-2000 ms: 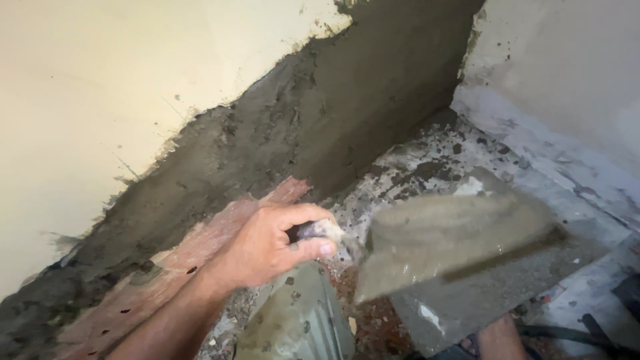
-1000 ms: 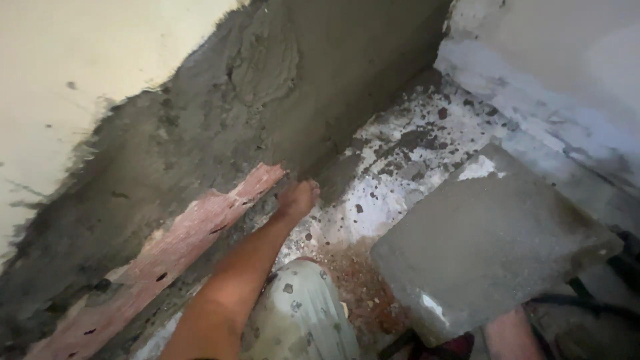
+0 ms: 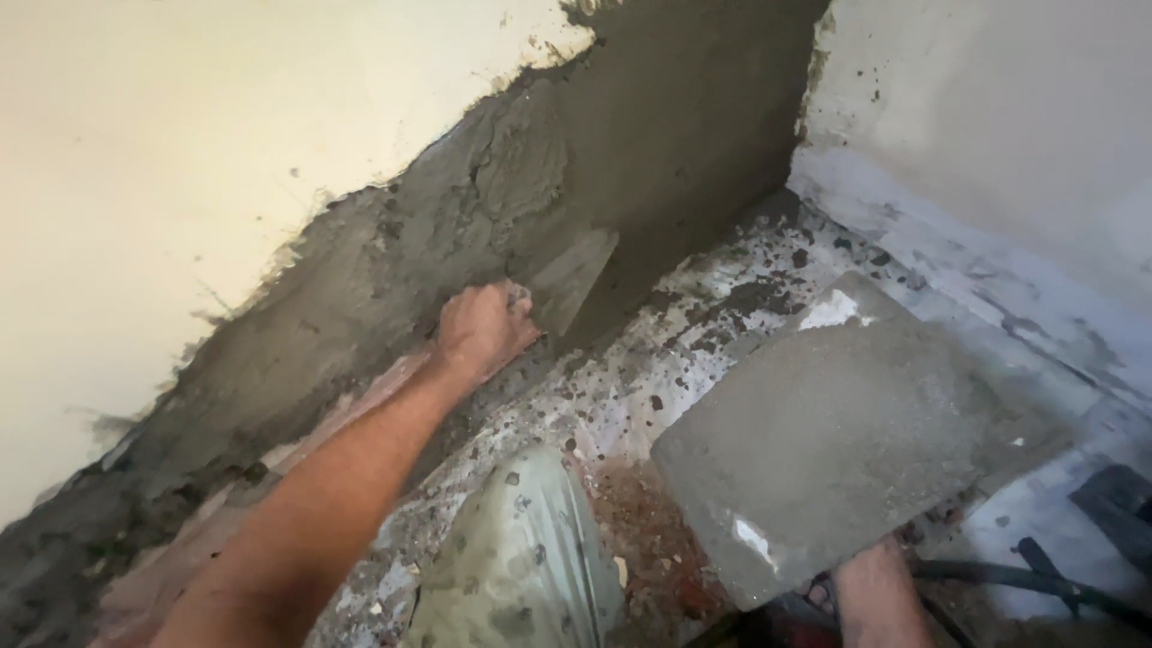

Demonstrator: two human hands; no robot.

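Observation:
My left hand (image 3: 486,328) is closed around a trowel's handle. The trowel's blade (image 3: 576,274) lies against the wet grey mortar (image 3: 360,270) on the lower wall, just beyond my knuckles. At the lower right, a flat mortar board (image 3: 828,432) with a grey, mortar-filmed face is held tilted above the floor. My right hand (image 3: 868,580) supports it from below; the board hides most of the fingers. White patches show at two of the board's corners. A thicker, rough patch of mortar (image 3: 522,162) stands out on the wall above the blade.
Cream paint (image 3: 180,135) borders the mortar along a ragged edge. A second, pale wall (image 3: 981,117) meets it at the corner. Mortar spatters dot the floor (image 3: 621,396). My spattered trouser knee (image 3: 522,549) is at bottom centre, and a dark hose (image 3: 1008,571) lies at lower right.
Two seconds ago the trowel blade was in front of the mortar board; now it is against the wall. My left hand is higher on the wall than one second ago. The board stays in my right hand.

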